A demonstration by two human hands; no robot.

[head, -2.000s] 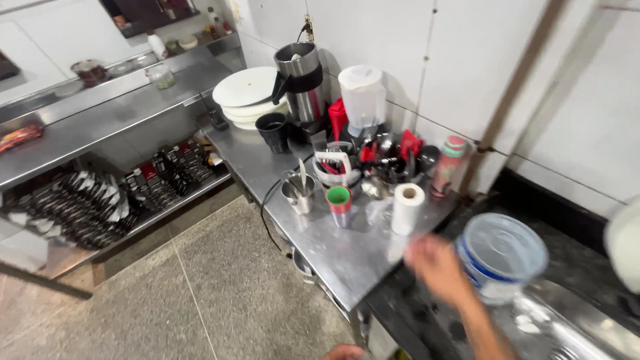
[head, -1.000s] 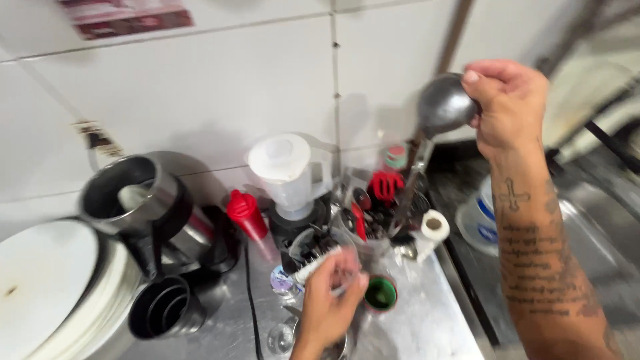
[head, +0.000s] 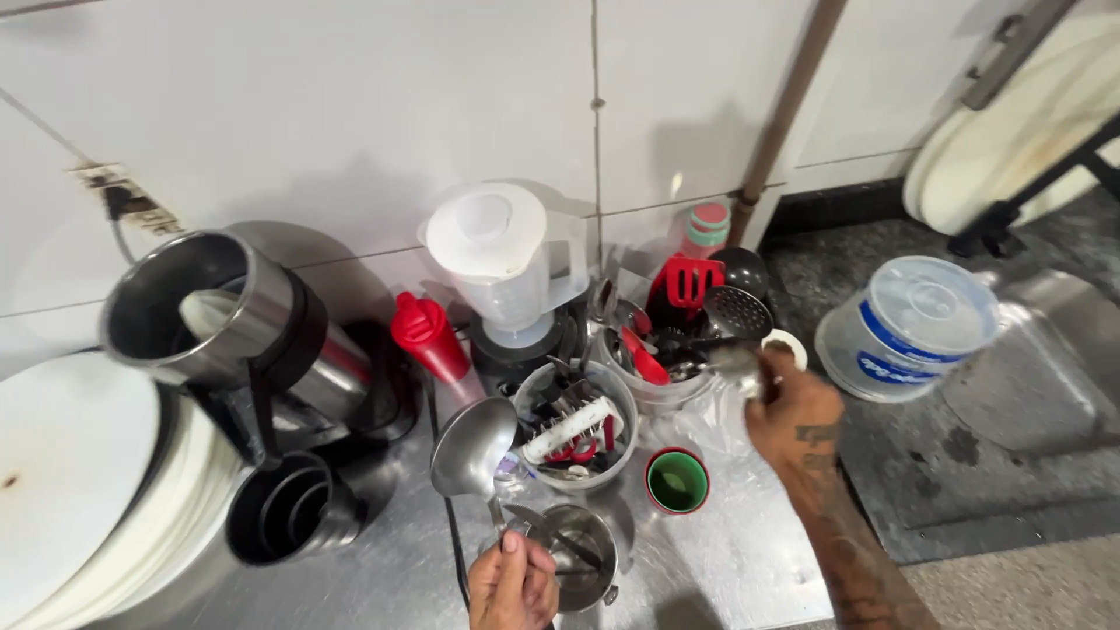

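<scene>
My left hand [head: 513, 581] grips the handle of a metal ladle [head: 475, 448], its bowl up beside a round tub of cutlery [head: 575, 423]. Just right of that hand stands a metal pot [head: 573, 560] with a knife in it. My right hand [head: 794, 411] holds a blurred metal utensil [head: 738, 367], perhaps a spoon, at the right edge of a clear tub [head: 662, 394]. That tub holds a red slotted turner [head: 695, 283], a perforated skimmer [head: 738, 313] and other utensils. A green-lined cup [head: 676, 480] stands between the hands. Behind my right hand is a white roll [head: 785, 348].
A blender [head: 503, 262], a red squeeze bottle [head: 433, 337] and a steel juicer or blender [head: 227, 324] line the wall. Stacked white plates or lids [head: 70, 455] and black cups [head: 284, 512] are at left. A lidded plastic bucket [head: 906, 328] stands beside the sink [head: 1032, 359] at right.
The ladle was raised in my right hand one second ago; now my left hand holds it lower down. My right hand has come down to the utensil tub and holds another utensil.
</scene>
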